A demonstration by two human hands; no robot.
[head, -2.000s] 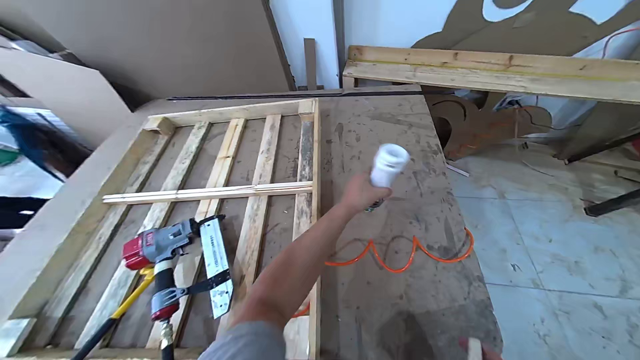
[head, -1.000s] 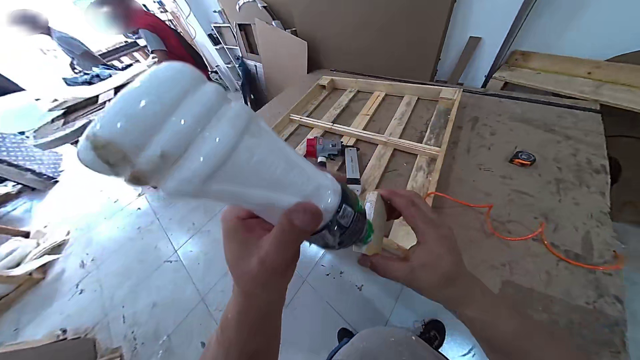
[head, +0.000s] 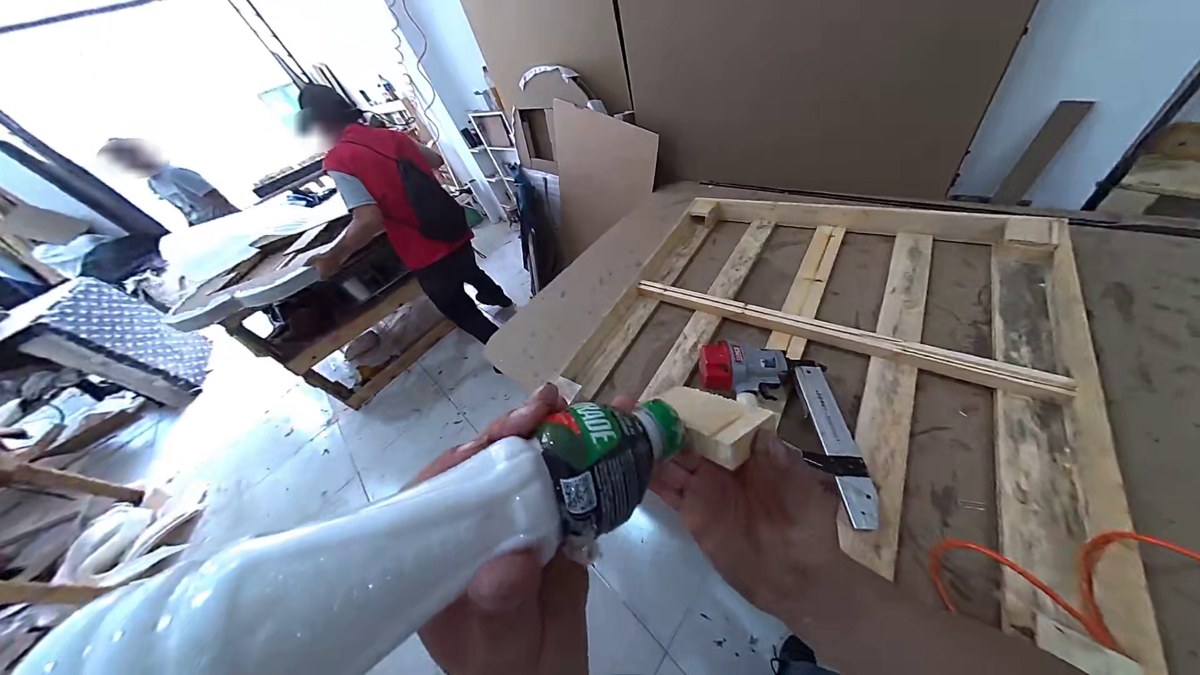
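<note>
My left hand [head: 506, 581] is wrapped around a large plastic bottle [head: 309, 581] of white liquid, likely glue, tilted with its green-capped neck to the right. The neck end touches or nearly touches a small wood block [head: 717, 427], which my right hand [head: 750, 506] holds from below. Whether the cap is on cannot be told. Behind the block, a red and grey pneumatic nail gun [head: 750, 366] lies on a slatted wooden frame [head: 1022, 230], its long magazine [head: 834, 441] pointing toward me.
The frame rests on a brown-topped table [head: 1125, 309]. An orange air hose [head: 1012, 581] curls over its near right corner. At the left, a person in a red vest [head: 403, 206] stands by a workbench [head: 347, 347], with another person [head: 183, 187] beyond. Scrap material [head: 112, 534] lies at far left.
Two seconds ago one hand held the bottle above the table; both hands are now at the bottle and block. Since one second ago the bottle has swung lower. The view has turned left.
</note>
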